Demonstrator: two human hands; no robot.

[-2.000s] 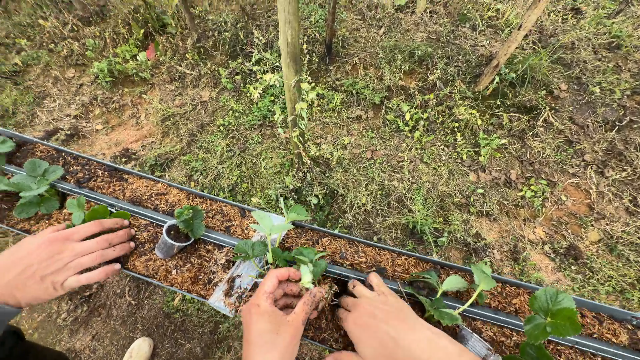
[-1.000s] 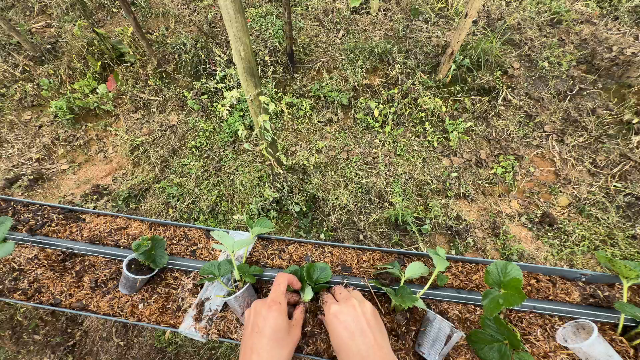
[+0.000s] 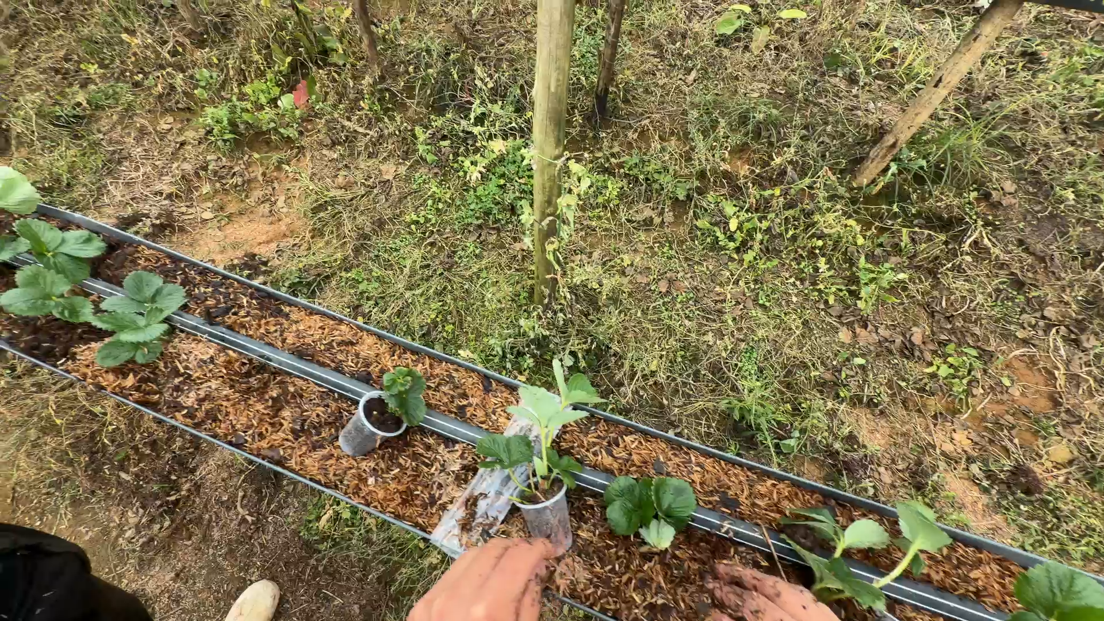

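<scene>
My left hand (image 3: 496, 580) is at the bottom edge, its fingertips beside the base of a clear plastic cup (image 3: 549, 520) that holds a young strawberry plant (image 3: 542, 427). Whether it touches the cup is unclear, and its finger undersides are hidden. My right hand (image 3: 763, 595), stained with soil, rests low over the brown fibrous substrate (image 3: 634, 573), with nothing visible in it. Between and beyond the hands, a small strawberry plant (image 3: 651, 509) stands in the trough without a visible cup. Another cup (image 3: 371, 424) with a seedling leans farther left.
Black plastic rails (image 3: 336, 379) run diagonally along the trough. A grey plastic strip (image 3: 487, 496) crosses the substrate. More strawberry plants (image 3: 138, 317) grow at left, others (image 3: 862, 543) at right. A wooden post (image 3: 552, 147) rises behind. A shoe (image 3: 254, 601) shows at bottom left.
Both hands have drawn back from the small strawberry plant and moved apart. Two seconds ago the left fingers held a small seedling. Another person's hand, seen at left then, is gone from view.
</scene>
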